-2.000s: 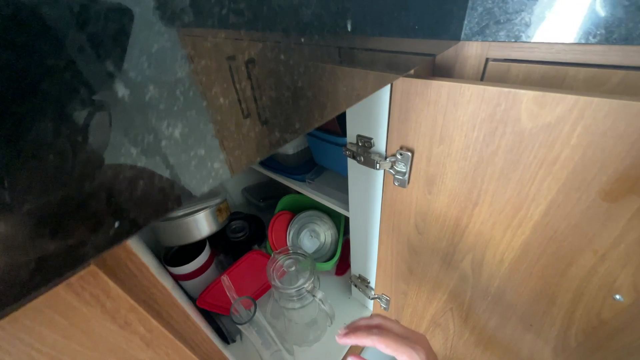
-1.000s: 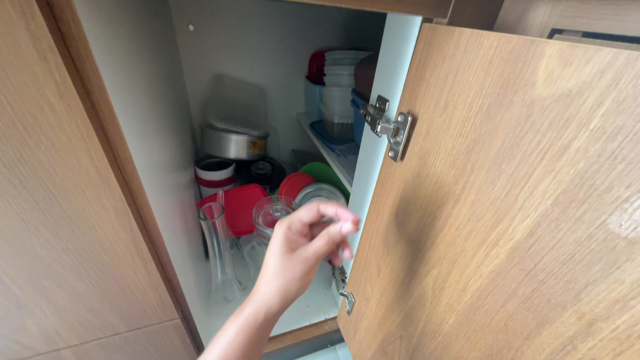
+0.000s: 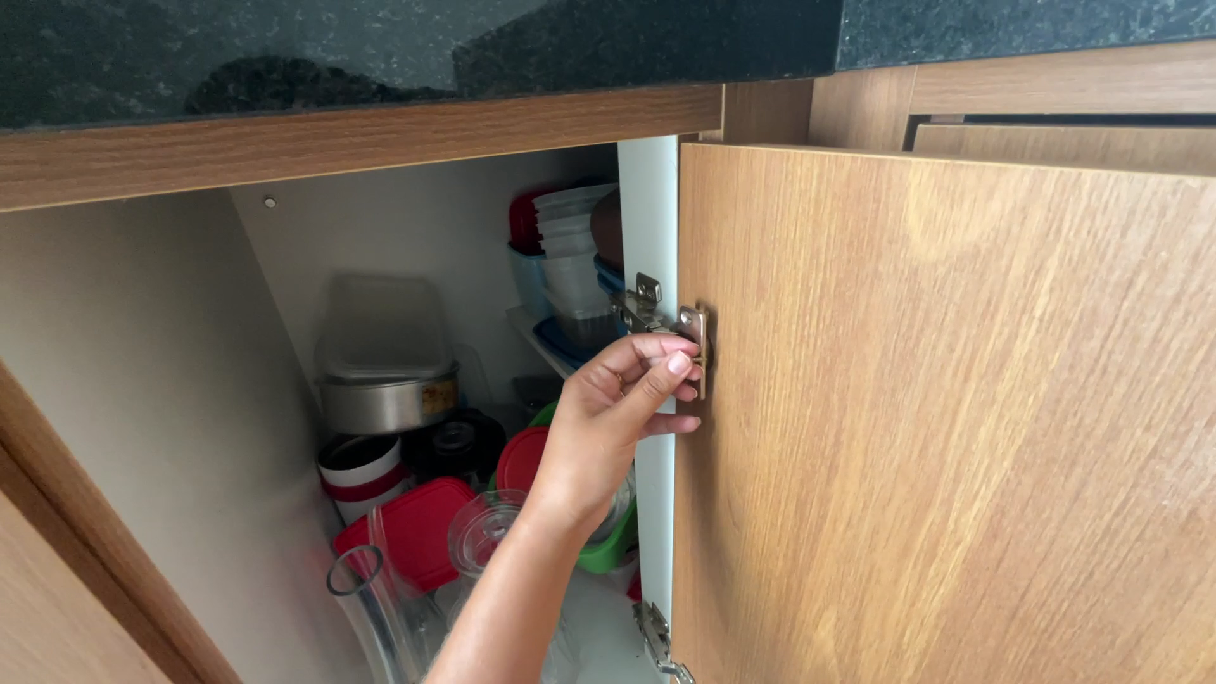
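Observation:
My left hand (image 3: pixel 608 408) reaches up from the bottom middle, thumb and index finger brought together. Its fingertips are at the upper metal hinge (image 3: pixel 695 328) of the cabinet door, overlapping the hinge's plate. Whether they touch it or pinch something small cannot be made out. The wooden cabinet door (image 3: pixel 931 408) stands open on the right. A lower hinge (image 3: pixel 655 636) shows near the bottom of the white side panel (image 3: pixel 651 218). My right hand is not in view.
Inside the cabinet are a metal pan (image 3: pixel 380 404), a white and red cup (image 3: pixel 361 470), a red lid (image 3: pixel 418 532), a glass vessel (image 3: pixel 366 589), a glass jug (image 3: pixel 484 532) and stacked plastic containers (image 3: pixel 570 242). A dark stone countertop (image 3: pixel 399 57) juts out above.
My left hand, in front of the cabinet opening a second ago, is now up at the upper hinge. The view has shifted markedly. The door stays open.

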